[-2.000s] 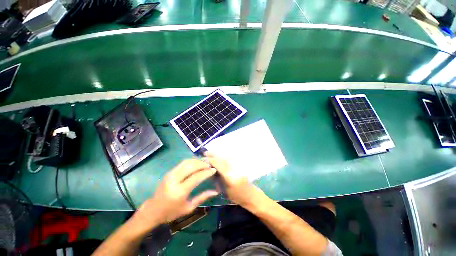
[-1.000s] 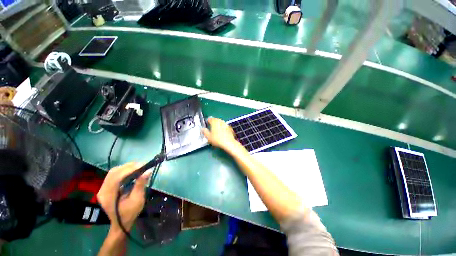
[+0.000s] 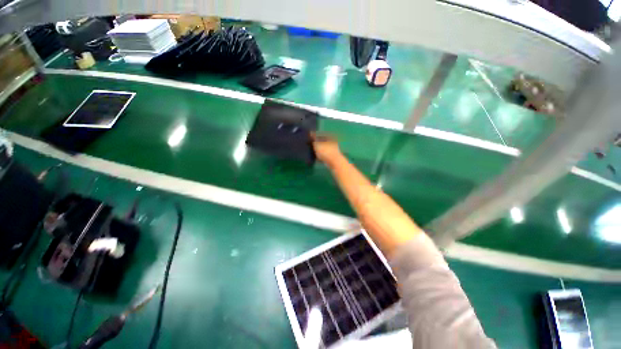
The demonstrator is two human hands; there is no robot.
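Note:
My right hand (image 3: 326, 147) reaches far forward and grips the right edge of a black, face-down solar panel (image 3: 282, 131), over the green strip beyond the near white edge. The panel is blurred. My left hand is not in view. A framed solar panel (image 3: 340, 290) lies face up on the near green bench, partly hidden by my right arm. A white paper sheet (image 3: 385, 340) shows under its lower edge, mostly cut off.
A black corded device (image 3: 92, 245) and black leads (image 3: 169, 272) are at the near left. Another panel (image 3: 101, 109) lies on the far left strip. A panel stack (image 3: 570, 319) is at the lower right. A pale post (image 3: 504, 184) rises right of my arm.
The black-backed panel has moved from the near bench to the strip beyond, in my right hand. My left hand, earlier holding a black cable, has left the picture. The view has shifted.

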